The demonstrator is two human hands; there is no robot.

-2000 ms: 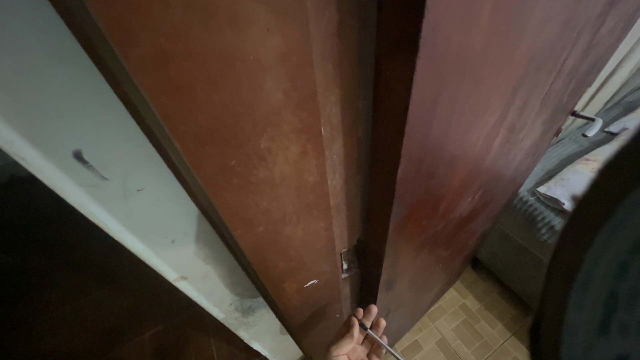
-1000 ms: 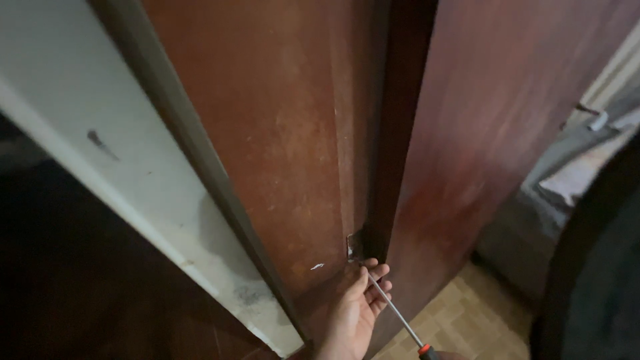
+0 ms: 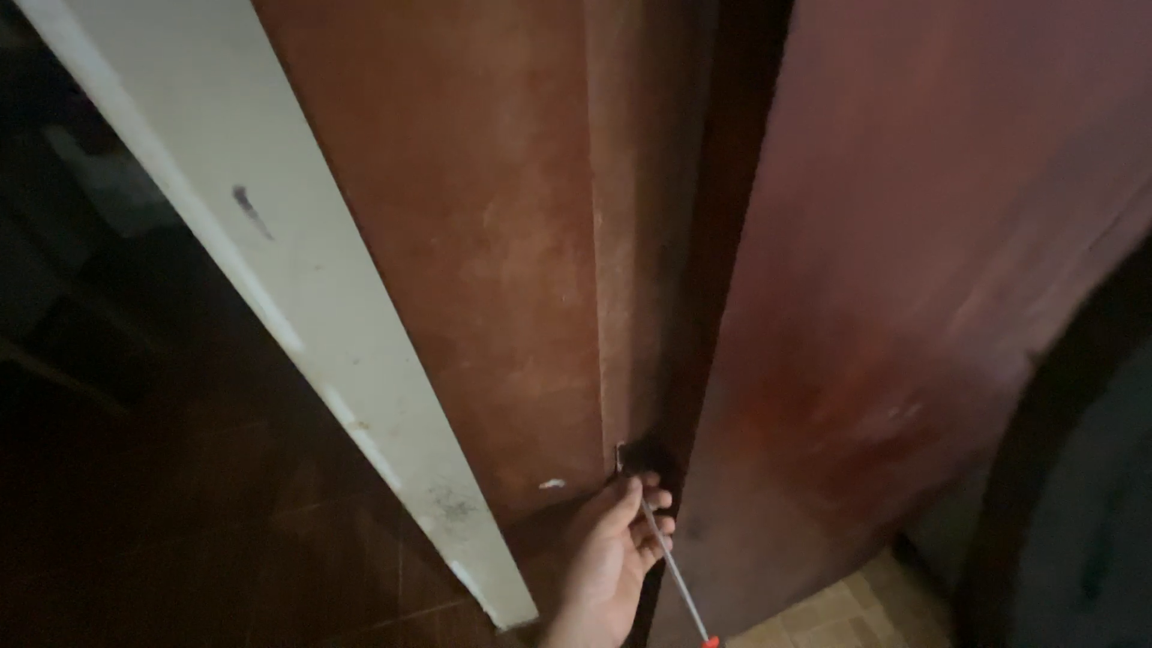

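My left hand (image 3: 621,549) is low in the centre, its thumb and fingers around the front of a screwdriver's metal shaft (image 3: 675,571). Only a bit of the screwdriver's red handle shows at the bottom edge; my right hand is out of view. The fingertips are beside a small metal hinge plate or recess (image 3: 619,456) at the edge of the reddish-brown wooden door frame (image 3: 504,270). The screwdriver's tip is hidden by the fingers. To the right stands the dark red wooden door (image 3: 864,297), ajar from the frame.
A pale wall edge (image 3: 360,342) with dark marks runs diagonally at the left, beside a dark tiled floor (image 3: 297,558). Light patterned floor (image 3: 837,612) shows under the door at the lower right. A dark, blurred rounded shape (image 3: 1071,504) fills the right edge.
My left hand has moved up to the metal piece, the screwdriver's shaft with it. The red handle, in sight one second ago, is now mostly below the view.
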